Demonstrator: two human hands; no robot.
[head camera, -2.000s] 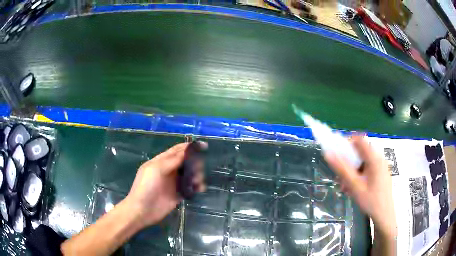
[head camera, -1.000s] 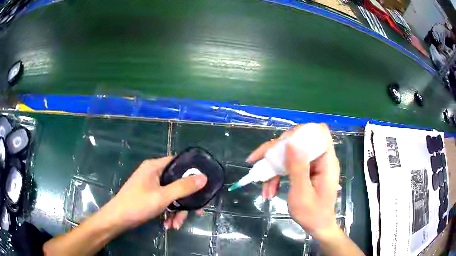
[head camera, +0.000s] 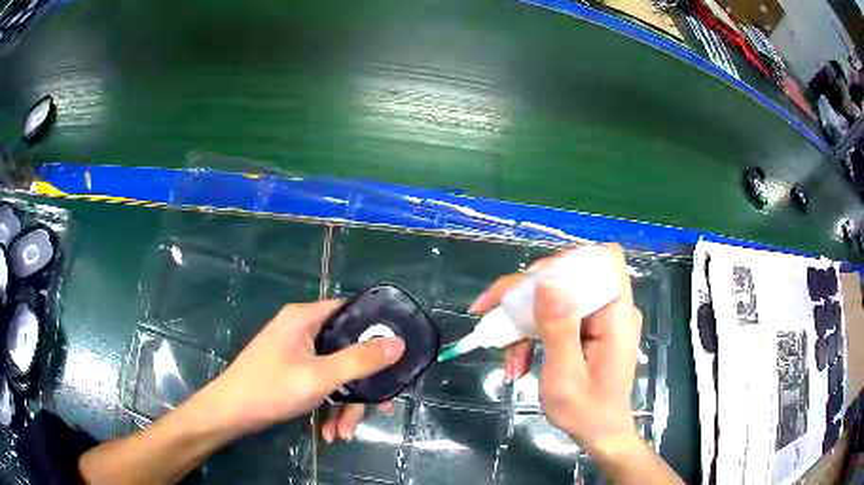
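Note:
A black rounded-square housing (head camera: 409, 327) with a white ring at its centre is held flat over the clear blister tray (head camera: 464, 426). My left hand (head camera: 298, 365) grips it, thumb on top near the ring and fingers beneath. My right hand (head camera: 592, 369) is closed around the white glue bottle (head camera: 578, 284), tilted down to the left. The green nozzle tip (head camera: 447, 353) is at the housing's right edge; whether it touches cannot be told.
More housings (head camera: 24, 336) are heaped at the left. White printed sheets (head camera: 758, 407) with black cover pads (head camera: 826, 327) lie at the right. Beyond the blue edge (head camera: 313, 196) runs the green conveyor belt (head camera: 284, 95), with a few housings near its ends.
The housing has turned from edge-on to face up. The bottle has come left and down from the upper right, its tip now at the housing's edge. Over the last second little has moved.

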